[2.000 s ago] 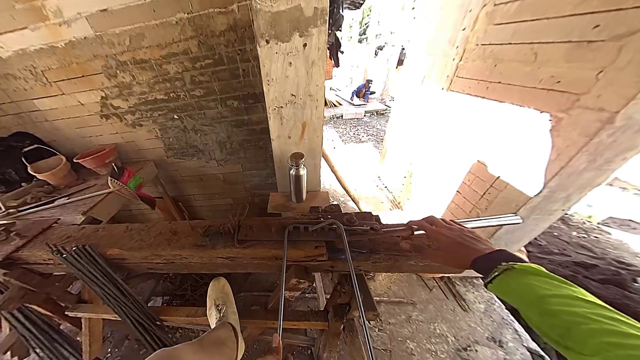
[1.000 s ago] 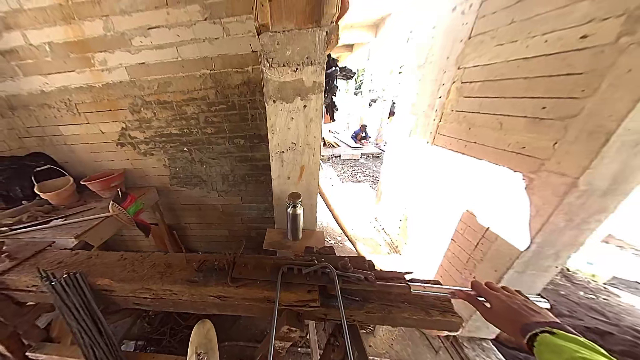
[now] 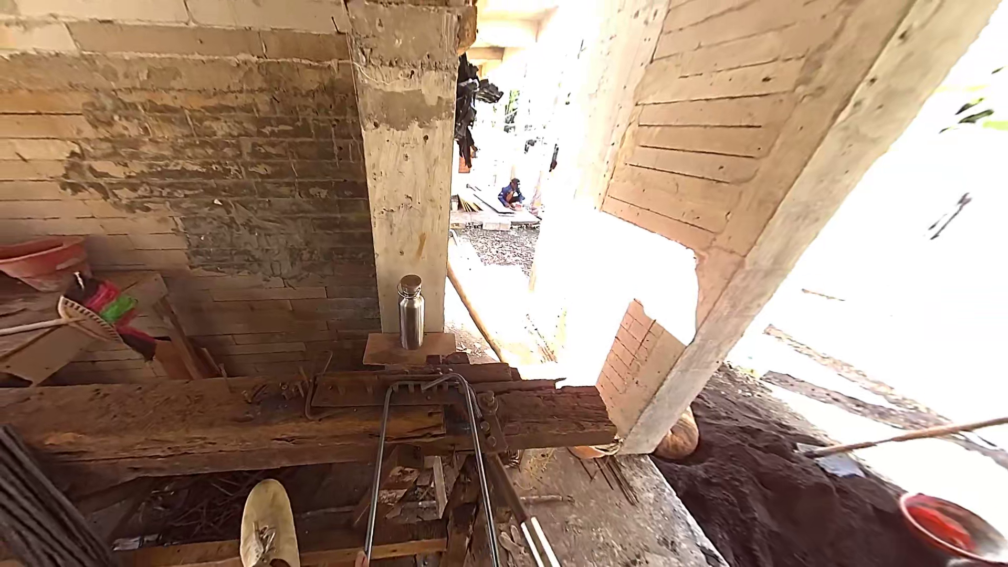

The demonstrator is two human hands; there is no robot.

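A bent steel rod [image 3: 383, 465] rises from the lower edge, turns across the pegs on a worn wooden beam [image 3: 197, 417] and comes back down. What seems to be a fingertip of my left hand [image 3: 363, 559] shows at the bottom edge by the rod's left leg; the rest of the hand is hidden. A bending lever [image 3: 504, 480] with a bright metal tube handle [image 3: 540, 543] slants from the beam towards the lower edge. My right hand is out of view. Behind the beam, a steel bottle [image 3: 411, 313] stands on a small board [image 3: 378, 350].
A bundle of dark rods [image 3: 47, 504] lies at lower left, near a shoe [image 3: 269, 524]. A concrete post [image 3: 409, 181] rises behind the bottle. Dark soil [image 3: 764, 488] and a red bucket [image 3: 949, 526] are at right. Another person [image 3: 511, 194] crouches far off.
The lever has swung from pointing right along the beam to slanting down towards the lower edge. My right hand, earlier on its handle, has left the view.
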